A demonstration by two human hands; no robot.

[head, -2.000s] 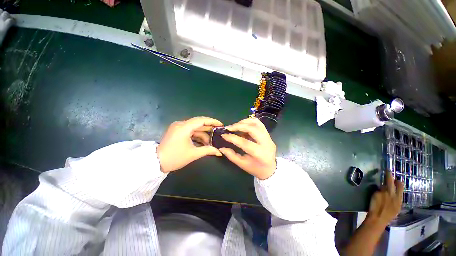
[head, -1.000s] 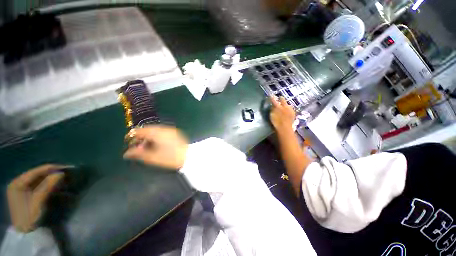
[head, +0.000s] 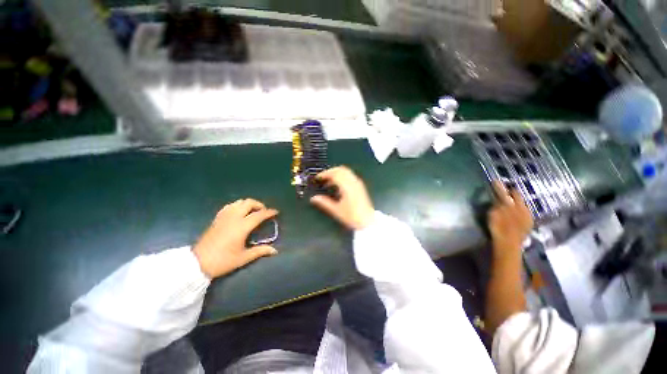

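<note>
My left hand (head: 232, 237) is low over the green bench, thumb and fingers around a watch case (head: 274, 232) with a shiny rim. The fingers hide part of the case. My right hand (head: 347, 199) is at the near end of the row of screen assemblies (head: 314, 150). Its thumb and fingertips close around a dark screen assembly there, partly hidden and blurred. The row is a dark overlapping stack with gold tails along its left side.
A white blister tray (head: 292, 66) with dark parts (head: 205, 35) lies behind the white rail. White wipes (head: 384, 131) and a bottle (head: 420, 137) stand right of the row. A neighbour's hand (head: 510, 219) touches a pocket tray (head: 530, 164). A rimmed piece (head: 9, 219) lies far left.
My hands have parted from the piece they held together. My left hand moved left, then came to a watch case; my right hand went to the near end of the row. The view has shifted.
</note>
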